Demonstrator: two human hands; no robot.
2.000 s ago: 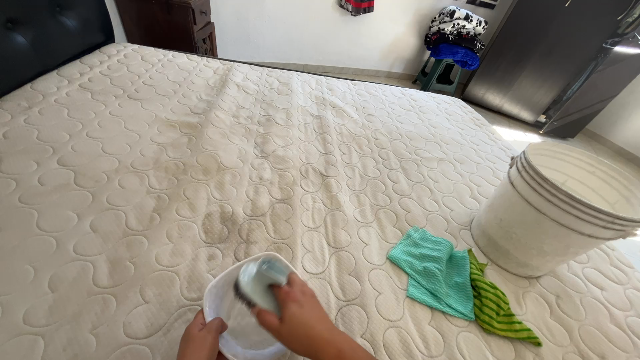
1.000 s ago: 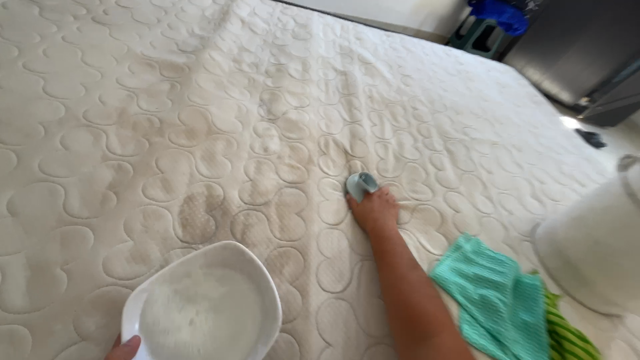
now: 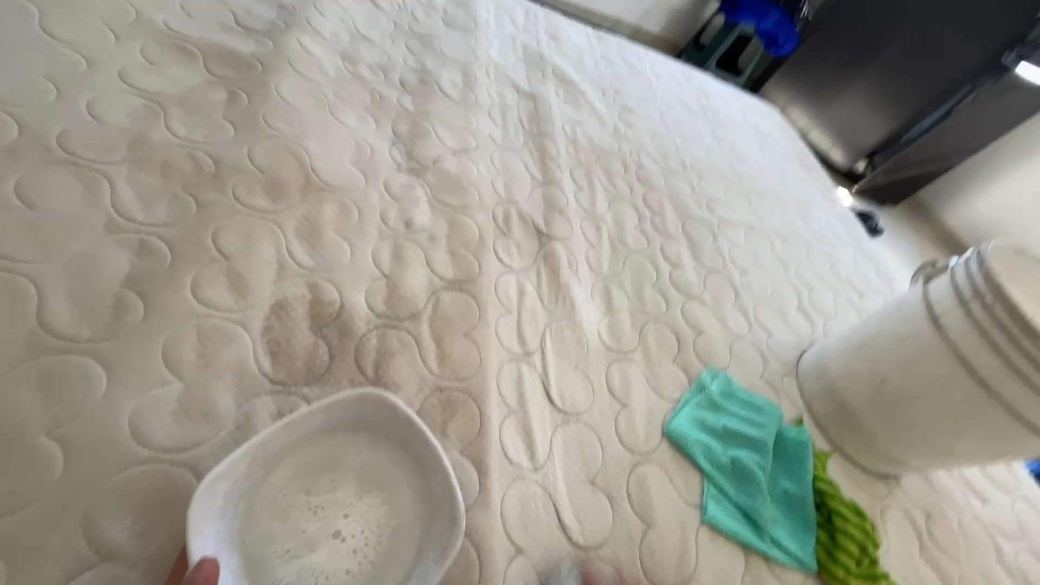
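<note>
My left hand [image 3: 197, 571], at the bottom left edge, grips the rim of a white bowl [image 3: 445, 479] that holds cloudy, bubbly liquid. Of my right hand [image 3: 600, 574] only blurred fingertips show at the bottom edge, beside a blurred pale tip of the brush [image 3: 561, 572]; the grip itself is mostly out of frame. Beneath lies a white quilted mattress [image 3: 552, 268] with brownish stains above the bowl. A folded turquoise cloth [image 3: 739, 463] rests on it at the right, partly over a green striped cloth [image 3: 845, 520].
A large white plastic bucket [image 3: 902, 374] stands on the mattress at the right, behind the cloths. Past the mattress's far edge are a green plastic stool [image 3: 725, 53] with a blue item on it and a dark refrigerator-like appliance [image 3: 853, 73].
One second ago my right hand held the brush on the mattress, right of the bowl; now it is down at the bottom edge. The bowl stays in my left hand.
</note>
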